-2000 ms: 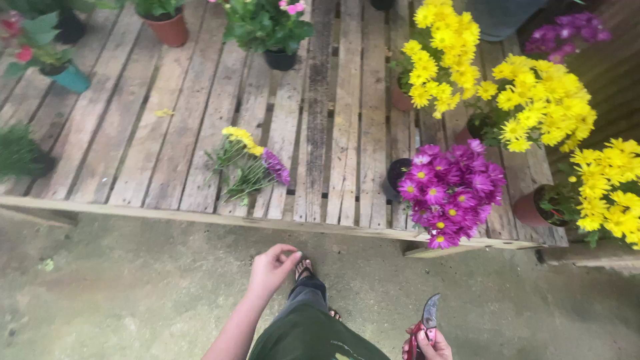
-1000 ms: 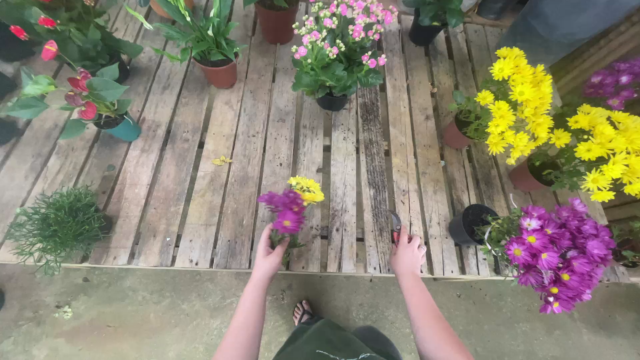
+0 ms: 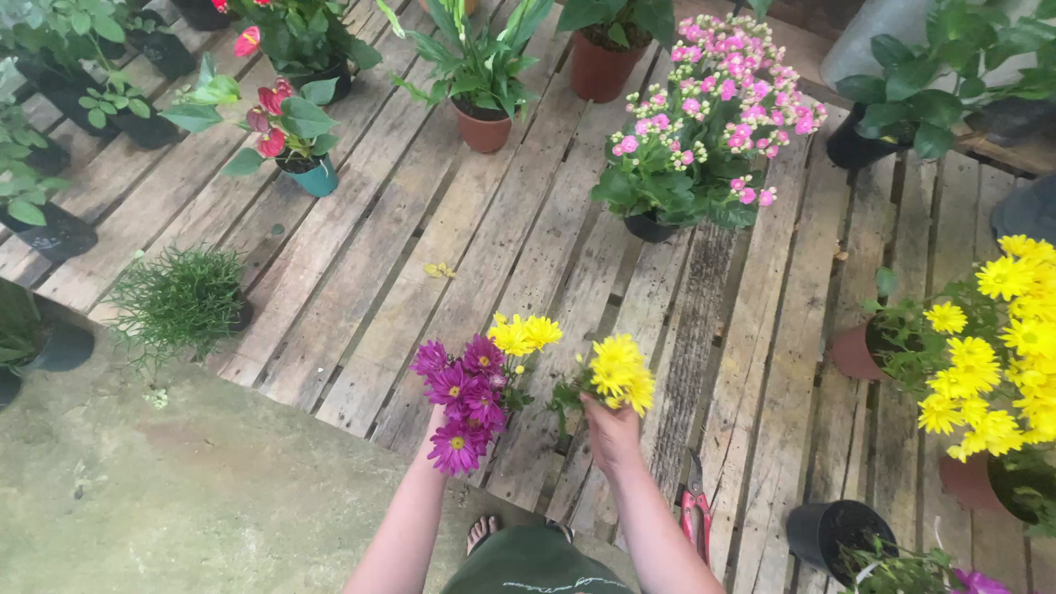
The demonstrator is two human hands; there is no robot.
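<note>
Purple daisy-like chrysanthemums [image 3: 464,396] and a few yellow blooms [image 3: 525,334] stand above my left hand [image 3: 437,421], which they mostly hide; it holds them by the stems. My right hand [image 3: 612,429] is closed on cut yellow chrysanthemums [image 3: 620,373], with leafy stems pointing left. The two bunches are a short gap apart, over the front of the slatted wooden bench. Red-handled pruning shears [image 3: 695,516] lie on the slats just right of my right forearm, blade pointing away from me.
Pink kalanchoe [image 3: 726,124] stands behind my hands. Potted yellow chrysanthemums [image 3: 973,379] and a black pot [image 3: 837,536] are at right. A grassy plant [image 3: 186,301] and a red anthurium [image 3: 289,132] are at left. The slatted bench [image 3: 371,330] has gaps between boards.
The shears, in my right hand two seconds ago, now lie on the bench. My right hand has taken hold of yellow flowers. The flowers that lay on the bench are now off it. The view has turned.
</note>
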